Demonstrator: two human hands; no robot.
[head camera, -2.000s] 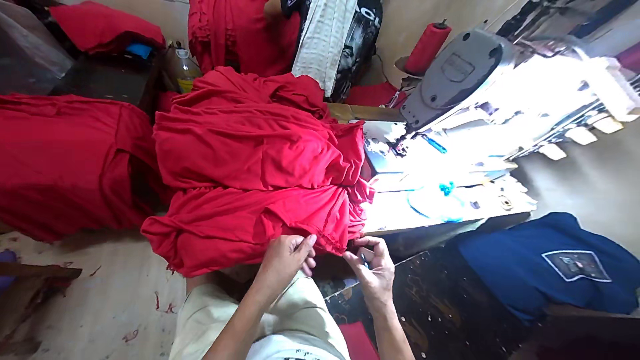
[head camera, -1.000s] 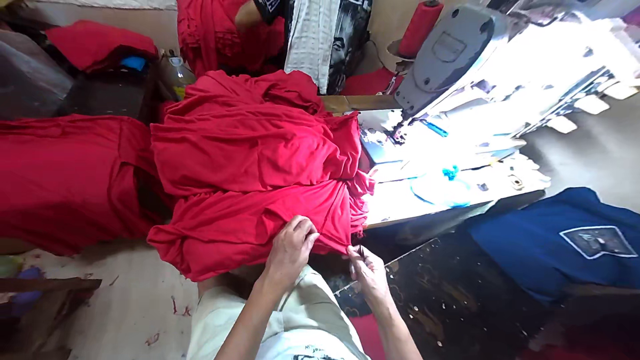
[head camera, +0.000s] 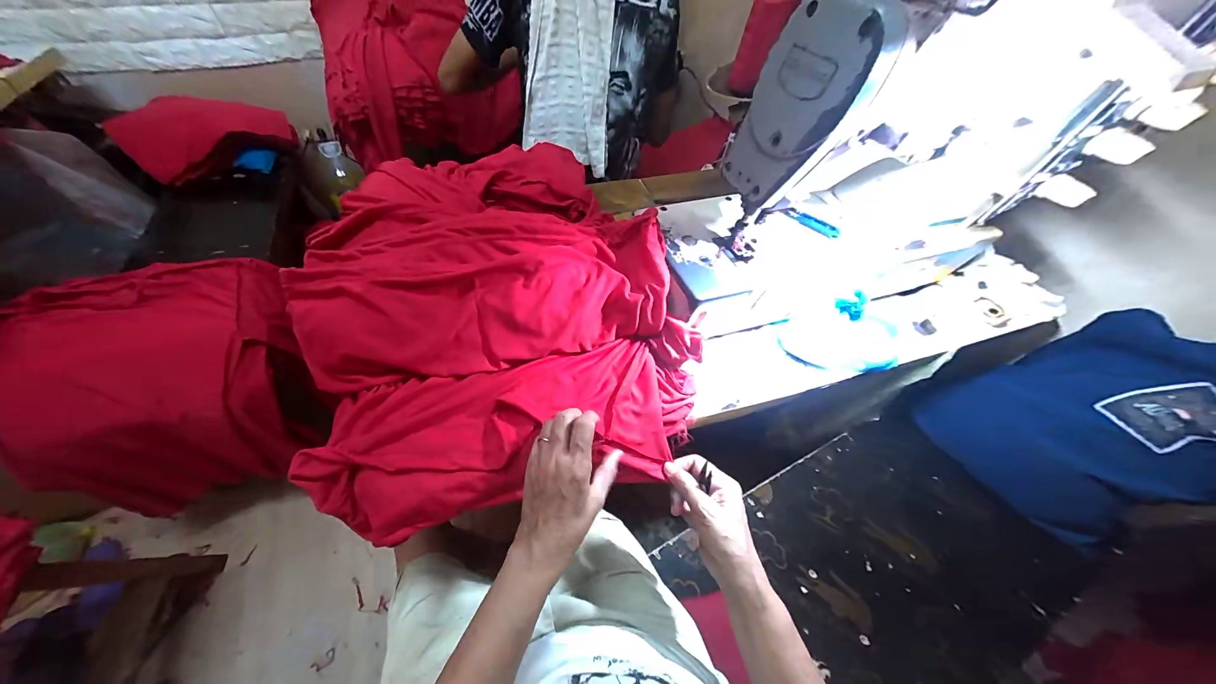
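A heap of red fabric (head camera: 475, 294) lies across my lap and against the sewing table. My left hand (head camera: 565, 475) rests on the near fold of the fabric, fingers spread and the thumb toward the right. At the fold's right corner, my right hand (head camera: 705, 494) pinches the cloth edge between thumb and fingertips. A small dark tool (head camera: 705, 477), too small to name surely, sits in the same hand. Up and to the right stands a sewing machine (head camera: 817, 95) under a bright light, with some loose red edges near its table.
More red fabric (head camera: 142, 370) lies at the left. A navy garment (head camera: 1064, 427) rests on a dark surface (head camera: 855, 560) at the right. Behind the heap is another person (head camera: 570, 85). A clear bottle (head camera: 334, 171) stands nearby. A wooden piece (head camera: 123, 570) is at lower left.
My left hand has flattened out on the cloth, its fingers more spread than before. My right hand stays at the fabric's corner.
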